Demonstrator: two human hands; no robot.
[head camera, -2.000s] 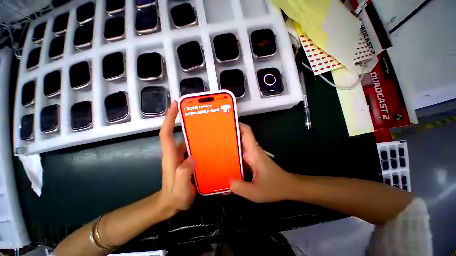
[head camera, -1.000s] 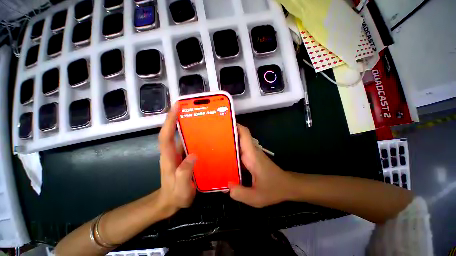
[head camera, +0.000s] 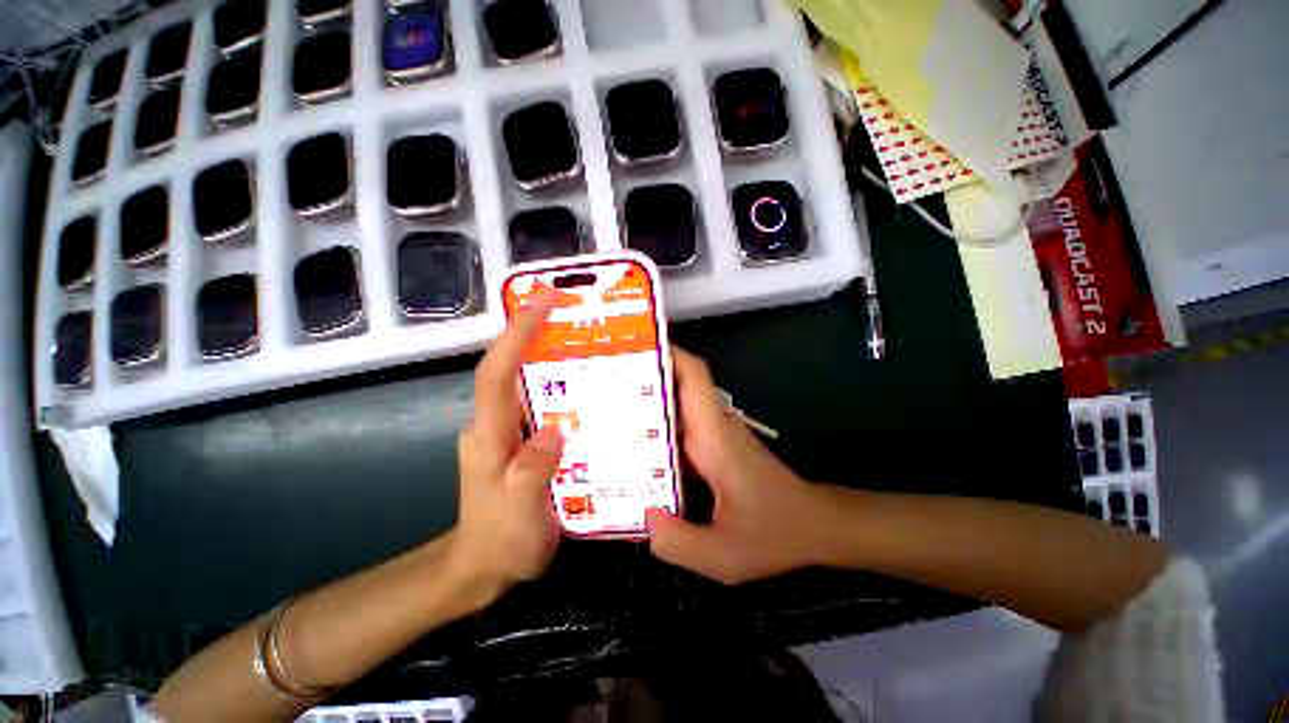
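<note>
A smartphone (head camera: 601, 403) with a pale pink-white case stands upright in my two hands, its screen showing an orange top and a white list. My left hand (head camera: 506, 473) grips its left side, with the index finger over the upper left of the screen and the thumb at the left edge. My right hand (head camera: 735, 487) holds the lower right side, thumb at the bottom corner. Behind the phone, a white foam tray (head camera: 410, 343) holds rows of strapless smartwatches. Most watch screens are black; one watch (head camera: 768, 220) shows a white ring and another (head camera: 414, 41) is lit blue-purple.
The dark green mat (head camera: 283, 494) lies under my hands. A white scrap (head camera: 92, 480) is at the tray's left corner. A clear stick (head camera: 874, 318), red-dotted sheet (head camera: 905, 153), yellow sheet (head camera: 905, 57) and red box (head camera: 1086, 269) are right. Small watch trays (head camera: 1114, 452) show lower right.
The phone screen has changed from plain orange to a white list under an orange top. My left index finger has moved from the phone's side onto the upper screen. The blue-purple watch screen has lit up.
</note>
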